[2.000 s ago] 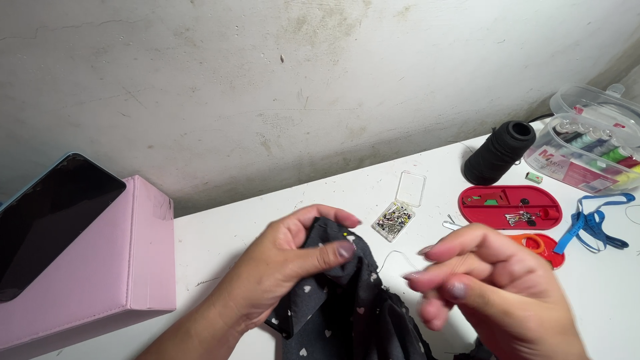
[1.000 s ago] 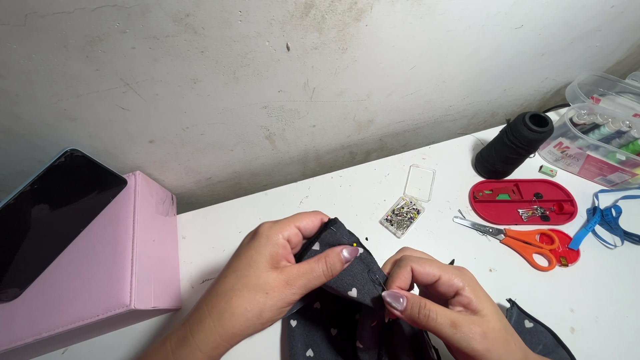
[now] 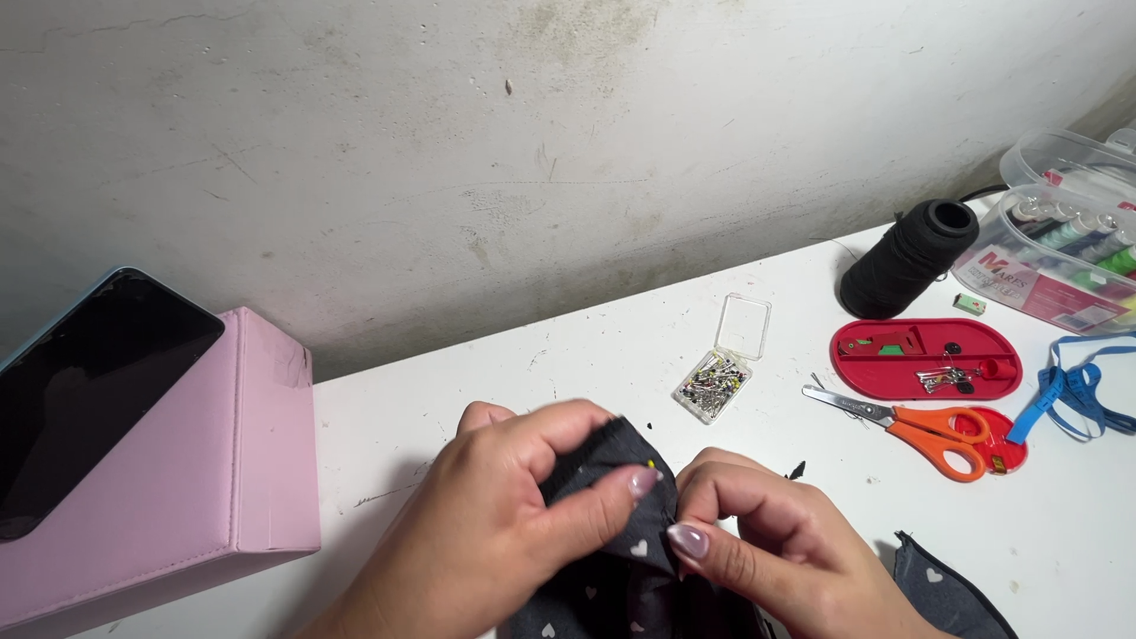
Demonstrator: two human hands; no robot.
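Black fabric with small pale hearts (image 3: 639,532) hangs between my hands at the lower middle. My left hand (image 3: 541,497) grips its upper edge, thumb in front, beside a yellow pin head (image 3: 652,464). Thumb and index finger of my right hand (image 3: 763,541) pinch the fabric's right edge; whether a needle is between them cannot be seen. Behind the hands lies an open clear box of ball-head pins (image 3: 713,385). Orange-handled scissors (image 3: 923,430) rest to the right, partly over a small red case piece. Another piece of heart fabric (image 3: 950,590) lies at the lower right.
A pink box (image 3: 160,497) with a phone (image 3: 98,390) leaning on it stands at left. Toward the right are a black thread cone (image 3: 910,262), a red tray of notions (image 3: 927,382), a blue tape measure (image 3: 1074,390) and a clear thread box (image 3: 1038,275). The wall borders the table behind.
My right hand, held apart from the fabric two seconds ago with a thread visible between, has come left to pinch its edge. My left hand keeps its hold.
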